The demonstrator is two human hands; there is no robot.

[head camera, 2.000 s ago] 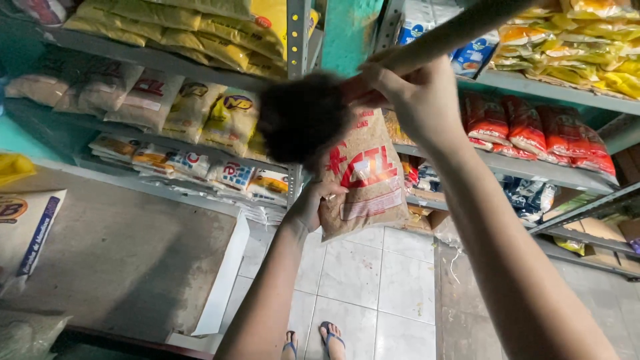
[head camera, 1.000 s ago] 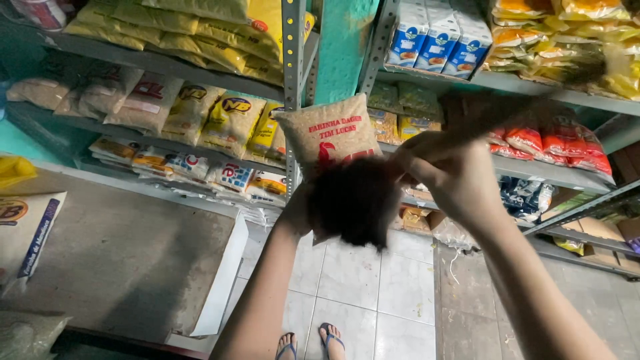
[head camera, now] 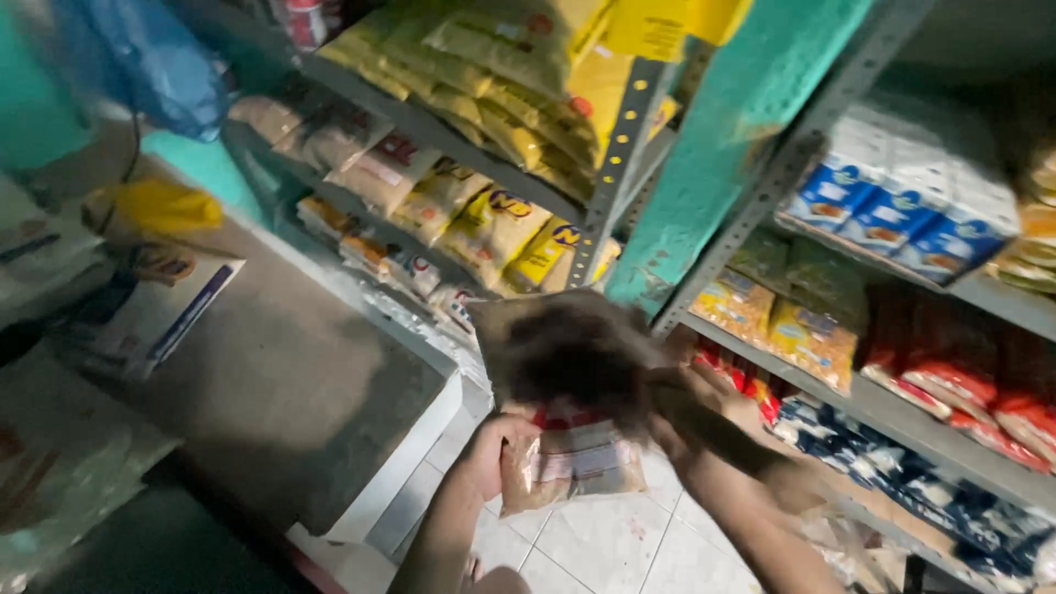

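Note:
My left hand (head camera: pixel 487 454) grips the left side of a clear plastic bag of flour or meal (head camera: pixel 569 483) with red print. In front of the bag's upper part is a dark bristled brush head (head camera: pixel 577 355), blurred by motion; whether it touches the bag cannot be told. Its thick handle (head camera: pixel 718 429) slants down to the right, and my right hand (head camera: pixel 672 412) is closed around it close to the head. The brush hides most of the bag's print.
Metal shelves (head camera: pixel 610 169) hold yellow bags (head camera: pixel 503 74) and smaller flour bags (head camera: pixel 495 223). Right of a green post (head camera: pixel 701 165), another shelf bears blue-and-white cartons (head camera: pixel 891 206) and red packages (head camera: pixel 957 379). A ledge (head camera: pixel 289 388) with a white edge lies left; tiled floor (head camera: pixel 610 544) shows below.
The brush has swung across the front of the bag, and my right hand has come lower beside it. The bag stays in my left hand. The view has turned and shifted left.

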